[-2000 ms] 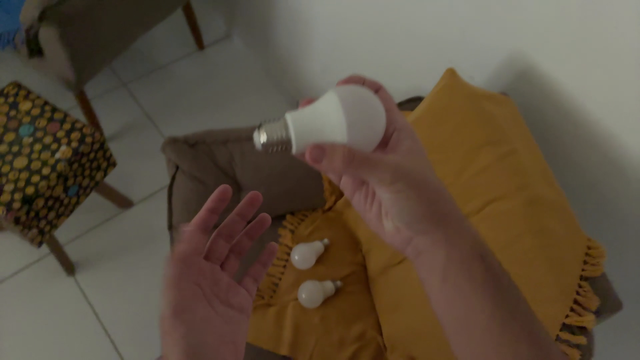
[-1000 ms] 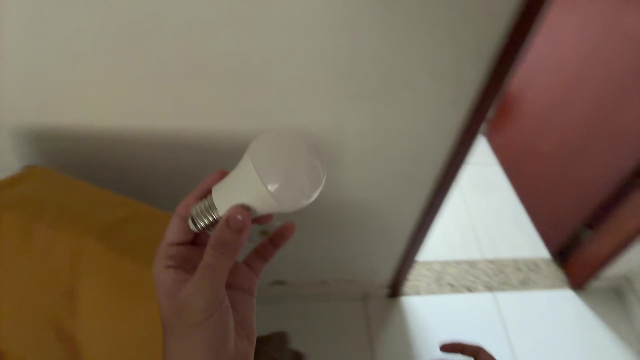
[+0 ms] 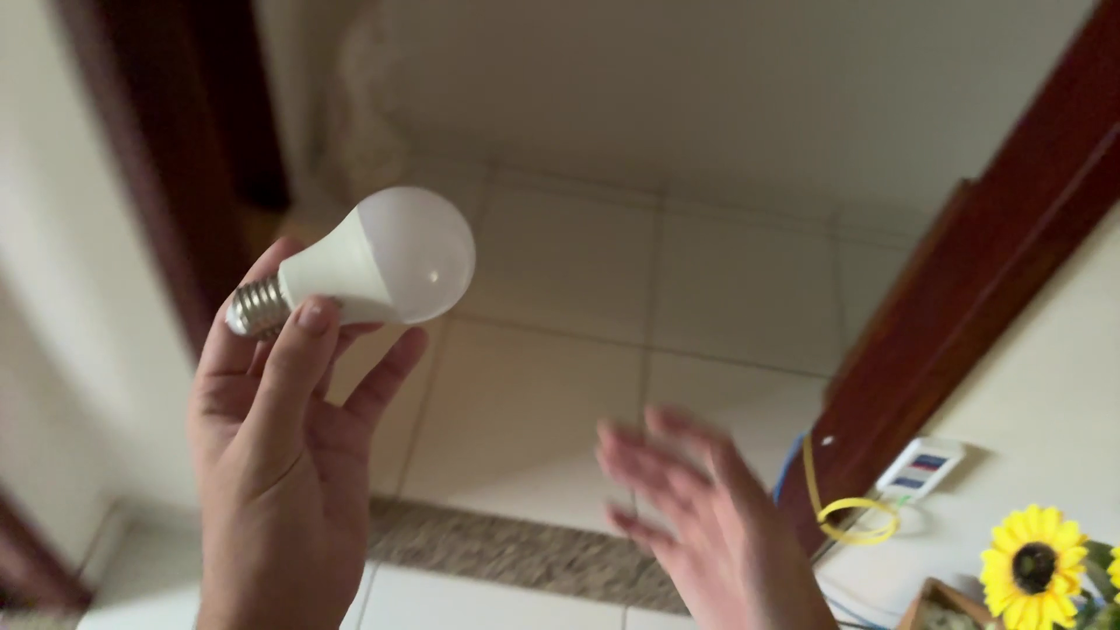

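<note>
A white LED light bulb [image 3: 376,262] with a silvery screw base is held at the left of the head view, its dome pointing up and to the right. My left hand [image 3: 289,437] grips it near the neck, with the thumb on the front of the white body and the fingers behind. To the lower right, apart from the bulb, my right hand [image 3: 691,507] is slightly blurred, its fingers spread and holding nothing.
A dark red wooden door frame [image 3: 927,297] runs up the right side, another post [image 3: 166,157] at the left. A speckled stone threshold [image 3: 516,547] crosses the tiled floor [image 3: 542,411]. At lower right are a white wall box [image 3: 920,468], a yellow cable [image 3: 857,521] and an artificial sunflower [image 3: 1034,564].
The view has swung from the chair with yellow cushions to a doorway. Two seconds ago my right hand held the bulb; now my left hand holds it. My right hand has come further into view.
</note>
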